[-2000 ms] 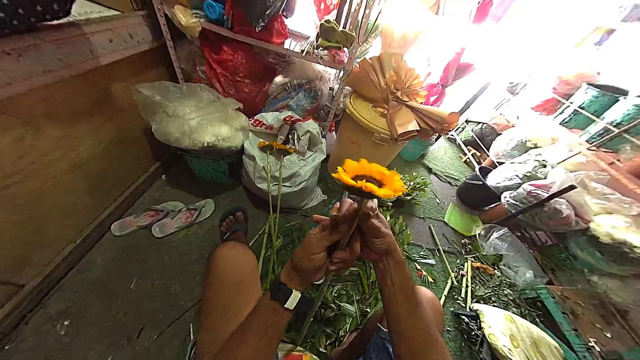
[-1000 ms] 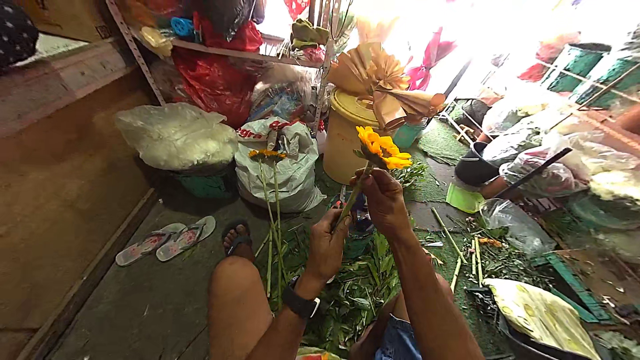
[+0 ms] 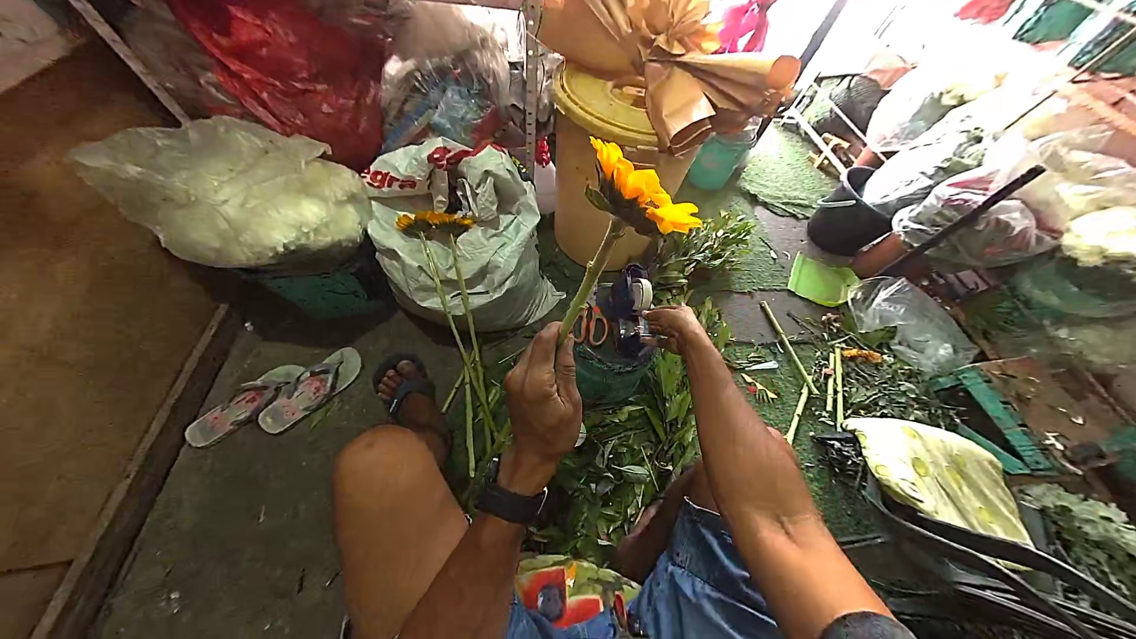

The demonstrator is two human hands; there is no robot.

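Observation:
My left hand point(image 3: 543, 390) grips the green stem of a yellow sunflower point(image 3: 641, 188), whose head tilts to the right above the fingers. My right hand point(image 3: 672, 328) is off the flower, with its fingers at a dark blue and clear item point(image 3: 632, 306) on a green container point(image 3: 611, 374). Whether the fingers hold that item cannot be made out. Orange scissor handles point(image 3: 591, 327) show just left of it, behind the stem. Two more long-stemmed sunflowers point(image 3: 435, 222) lean against a white sack point(image 3: 501, 275) at the left.
Cut leaves point(image 3: 612, 479) cover the floor between my legs. A lidded beige bin point(image 3: 572, 195) stands ahead, with brown wrapping paper point(image 3: 710, 84) over it. Slippers point(image 3: 308, 390) lie at the left. Cut stems point(image 3: 788, 348), a green dustpan point(image 3: 821, 279) and plastic-wrapped bundles point(image 3: 976, 213) are at the right.
My right hand has let go of the sunflower and moved down to the container. Both hands were at the flower before; now only the left holds it. The view has tipped downward.

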